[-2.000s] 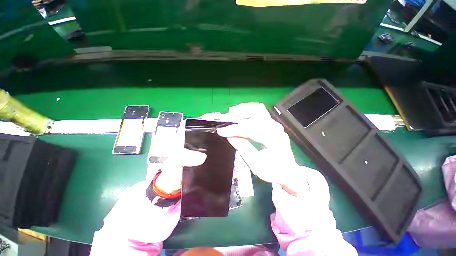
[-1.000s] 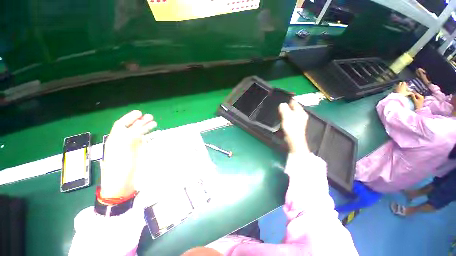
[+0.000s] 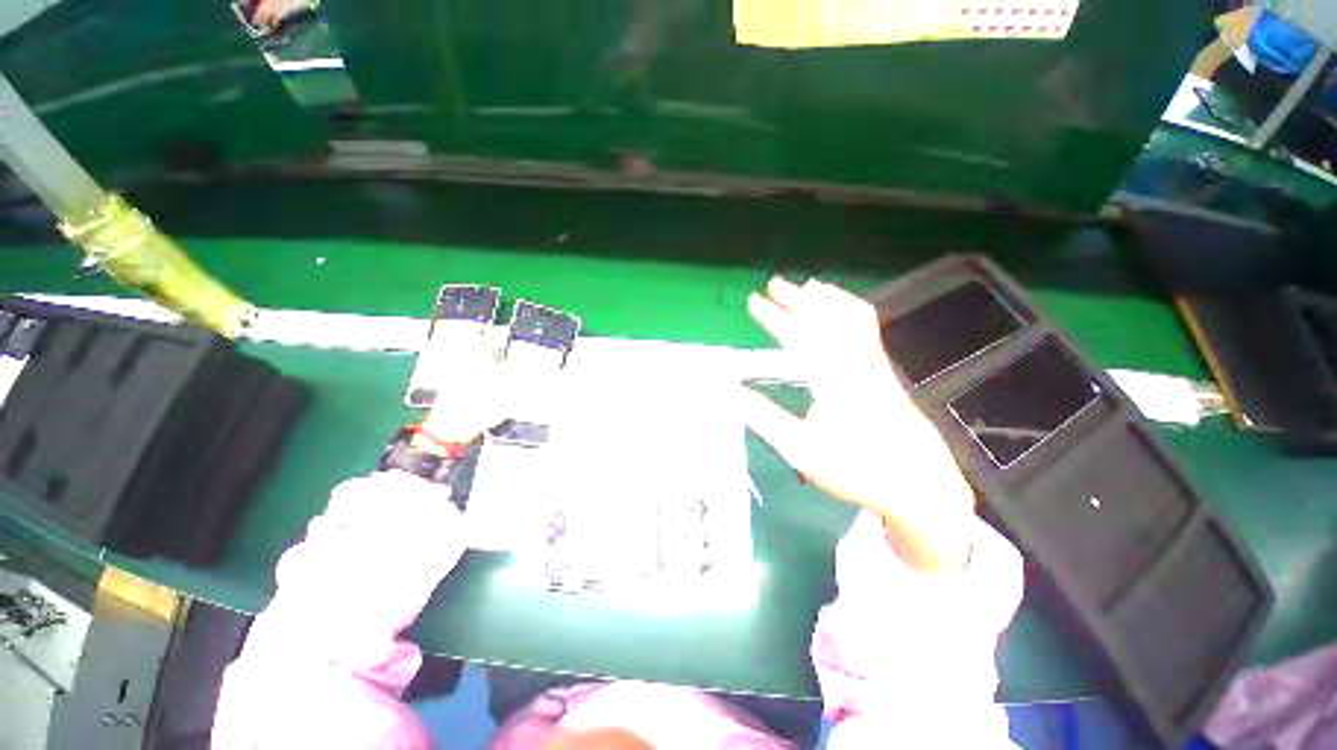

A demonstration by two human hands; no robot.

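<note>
My left hand [image 3: 491, 399] is over the left part of the white paper [image 3: 719, 564], beside an open-backed phone [image 3: 541, 328]; glare hides its fingers and whether it grips. A second open-backed phone [image 3: 466, 311] lies just left of it. My right hand [image 3: 851, 403] is raised over the paper's right side, fingers apart and empty. A pale housing-like piece [image 3: 560, 550] lies on the lower paper, washed out. The long foam tray [image 3: 1063, 450] at right holds two black-screened phones, one in the top pocket [image 3: 953, 330] and one below it [image 3: 1026, 399].
Stacked black trays [image 3: 132, 432] stand at the left, near a yellow-wrapped post [image 3: 154, 264]. A dark green partition [image 3: 587, 103] runs along the back. Another black tray [image 3: 1298, 344] is at the far right. A pink sleeve [image 3: 1283, 700] shows at the lower right edge.
A second phone has been set in the foam tray and my right hand has let go and moved back over the paper. The view has swung back left.
</note>
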